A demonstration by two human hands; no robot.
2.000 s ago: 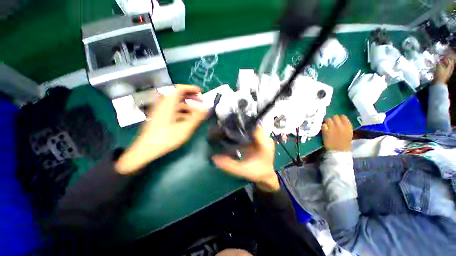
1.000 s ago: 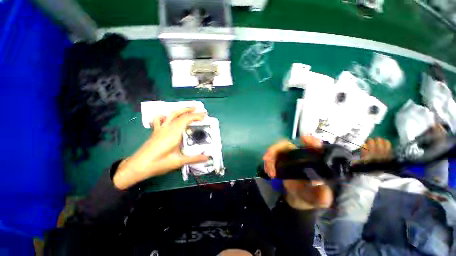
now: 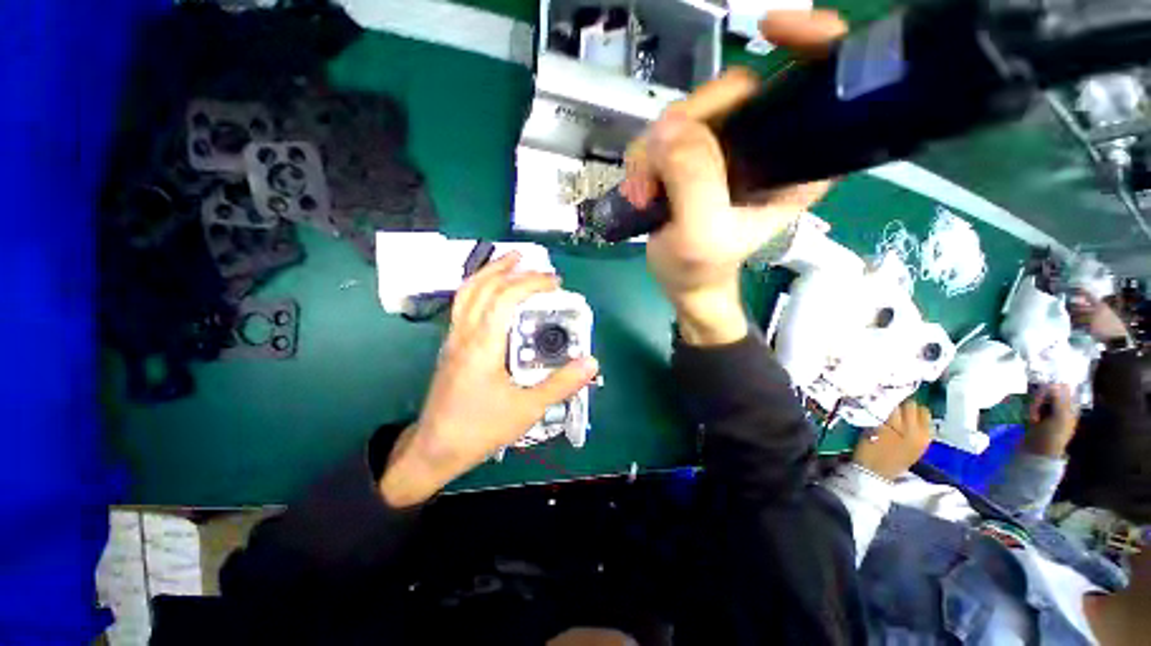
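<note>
A white camera housing [image 3: 555, 423] lies on the green bench near its front edge, its square lens module [image 3: 552, 338] facing up. My left hand [image 3: 486, 360] is around the lens module, thumb on its lower right side and fingers over its top. My right hand [image 3: 707, 208] is wrapped around the black electric screwdriver [image 3: 820, 107], held slantwise above the bench. Its tip points down-left at the front outlet of the screw feeder [image 3: 587, 116]; whether it touches is hard to tell. The palm and fingers partly cover the feeder.
Loose black face plates [image 3: 259, 331] lie in a pile at the left beside a blue bin [image 3: 51, 316]. More white housings [image 3: 858, 328] and tangled white loops [image 3: 949, 252] are at the right. A coworker's hands and sleeves [image 3: 899, 439] are at the right bench edge.
The view has shifted. My right hand with the screwdriver has moved from the lower right up to the feeder. My left hand, near the feeder two seconds ago, now holds the housing at the bench front.
</note>
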